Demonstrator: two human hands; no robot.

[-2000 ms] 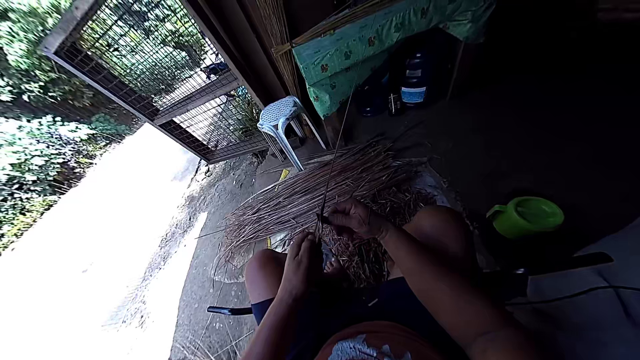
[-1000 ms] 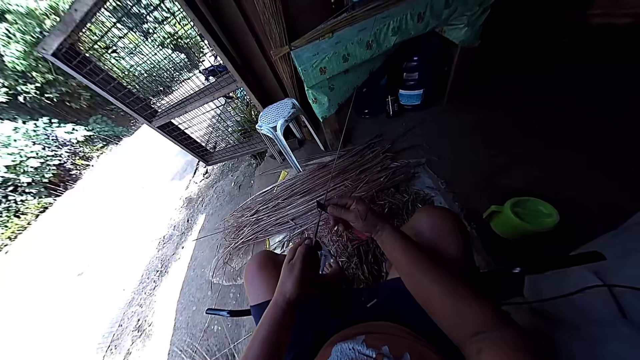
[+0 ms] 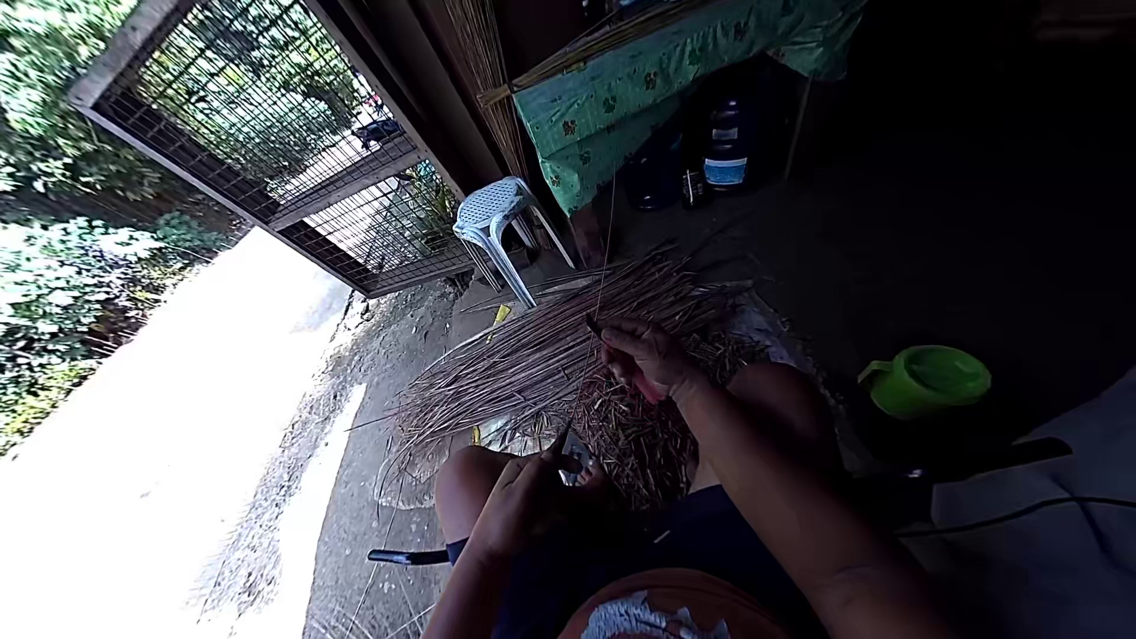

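My left hand (image 3: 524, 497) is closed on a thin plant stalk (image 3: 579, 399) above my left thigh. Farther forward, my right hand (image 3: 652, 359) grips a red-handled cutting tool (image 3: 650, 389), whose dark tip lies close to the upper part of that stalk. The exact kind of tool cannot be told. Beyond my hands a long heap of dry brown stalks (image 3: 532, 355) lies on the floor, and short cut pieces (image 3: 635, 444) are piled between my legs.
A white plastic stool (image 3: 497, 209) stands behind the heap, beside a wood-framed mesh gate (image 3: 266, 169). A table with a green patterned cloth (image 3: 612, 106) has large blue water jugs (image 3: 728, 155) under it. A green plastic pitcher (image 3: 932, 382) is at the right.
My right hand has moved up and away from my left hand with the tool since two seconds ago, widening the gap between them. My left hand has stayed low, near my left knee.
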